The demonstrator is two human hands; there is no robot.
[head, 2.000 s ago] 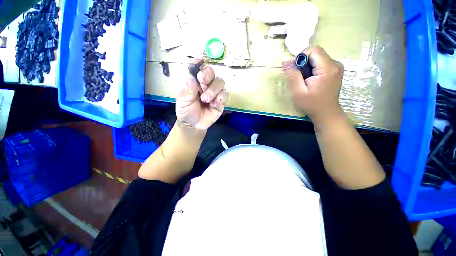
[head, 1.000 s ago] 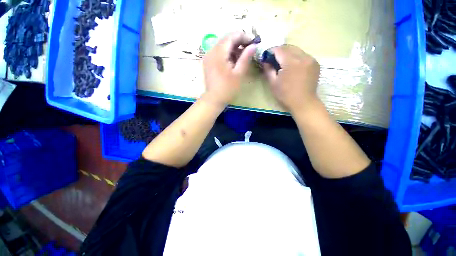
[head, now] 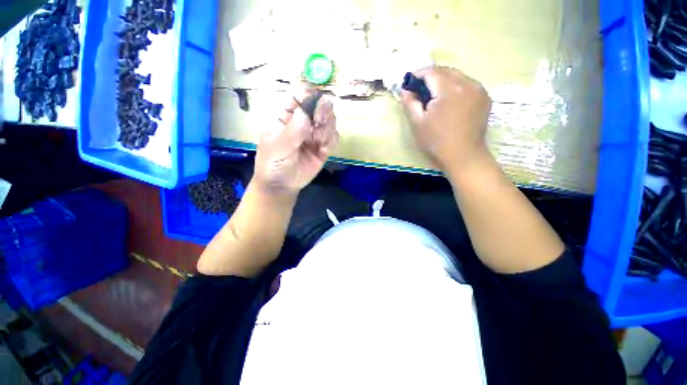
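Observation:
My left hand (head: 296,147) is palm up over the near left part of the cardboard mat. It holds a small dark fitting (head: 311,103) between thumb and fingers. My right hand (head: 452,113), to the right and apart from the left, is closed around a black moulded sleeve (head: 416,88). One end of the sleeve sticks out toward the upper left; the rest is hidden in the fist. The green round item (head: 319,68) lies on the mat beyond my left hand.
A blue tray (head: 193,98) with small dark fittings stands at left, a blue tray (head: 619,165) with long black sleeves at right. A lower blue bin (head: 178,218) holds tiny dark pieces. A small dark piece (head: 242,98) and torn scraps lie on the cardboard mat (head: 512,45).
Two seconds ago the hands were apart; one second ago they were close together. Now my left hand is back at left, palm up. My right hand stays near mid-mat, still holding the sleeve.

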